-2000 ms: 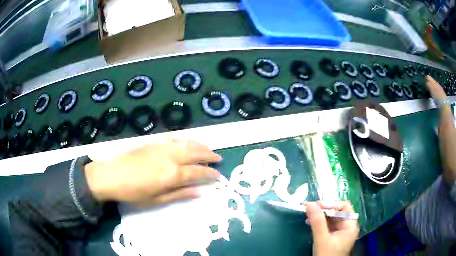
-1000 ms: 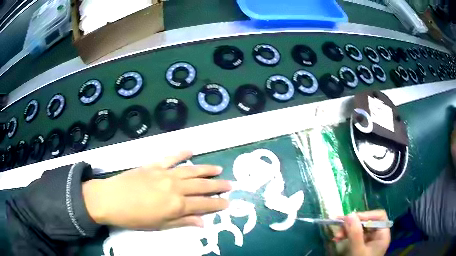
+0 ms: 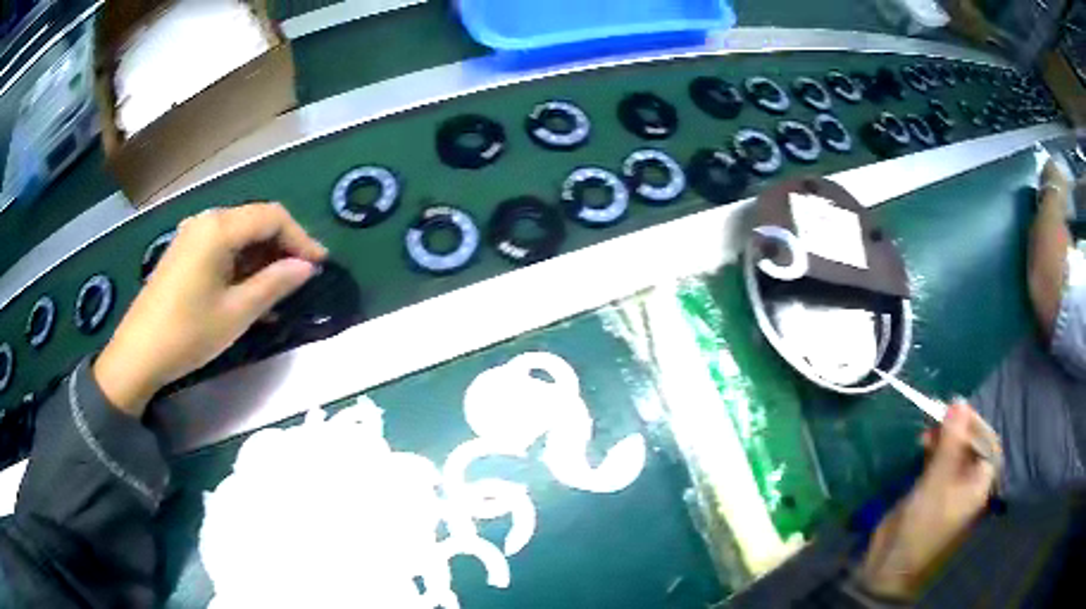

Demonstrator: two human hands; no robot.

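Note:
My left hand (image 3: 214, 297) is over the near row of the belt, thumb and fingers at a black ring part (image 3: 322, 300). The ring still lies at belt level; whether it is gripped is unclear. My right hand (image 3: 947, 494) holds slim silver tweezers (image 3: 915, 393), their tip at the near rim of the round metal bowl (image 3: 899, 345). A dark brown block (image 3: 875, 256) with a white label and a white C piece lies across the bowl. The pile of white C-shaped inserts (image 3: 316, 512) lies on the bench between my hands, with several loose ones right of it.
Black rings, some with pale bands, lie in two rows on the green belt, edged by a pale rail (image 3: 500, 315). Clear film (image 3: 715, 428) lies between inserts and bowl. Beyond are a cardboard box (image 3: 203, 119) and blue tray (image 3: 595, 26). Another person's arm (image 3: 1050, 256) is at right.
My left hand has moved from the insert pile to a black ring on the belt. My right hand has moved the tweezers right and up to the bowl. The view has shifted right.

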